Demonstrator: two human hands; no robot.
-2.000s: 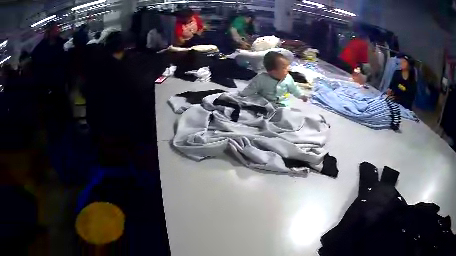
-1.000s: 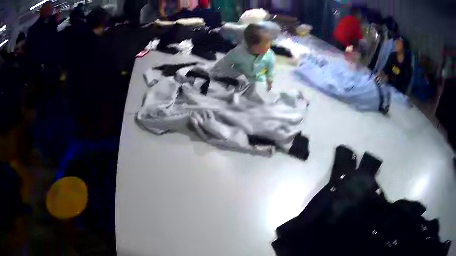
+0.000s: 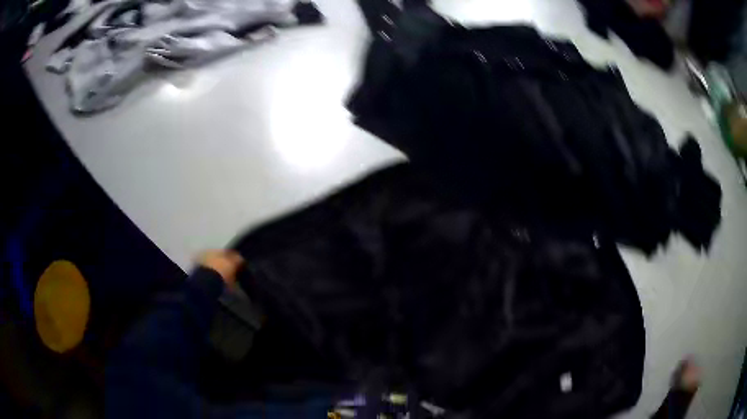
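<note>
A large black garment (image 3: pixel 459 286) lies spread across the near part of the white table (image 3: pixel 205 155), with a small white mark at its lower right. My left hand (image 3: pixel 219 266), small and blurred, is closed on the garment's left edge. My right hand (image 3: pixel 688 375) is at the lower right, beside the garment's right edge and apart from it; it is blurred and its fingers cannot be made out. A heap of black garments (image 3: pixel 532 123) with small white marks lies just beyond and touches the spread one.
Light grey garments (image 3: pixel 123 57) lie at the far left of the table. More dark cloth (image 3: pixel 635 33) is at the far right. A round yellow stool seat (image 3: pixel 61 305) stands on the floor left of the table. Several small coloured items are cut off at the bottom edge.
The view has turned down and to the right. Both hands have come into view, and a black garment now lies spread out in front of the heap, held by my left hand.
</note>
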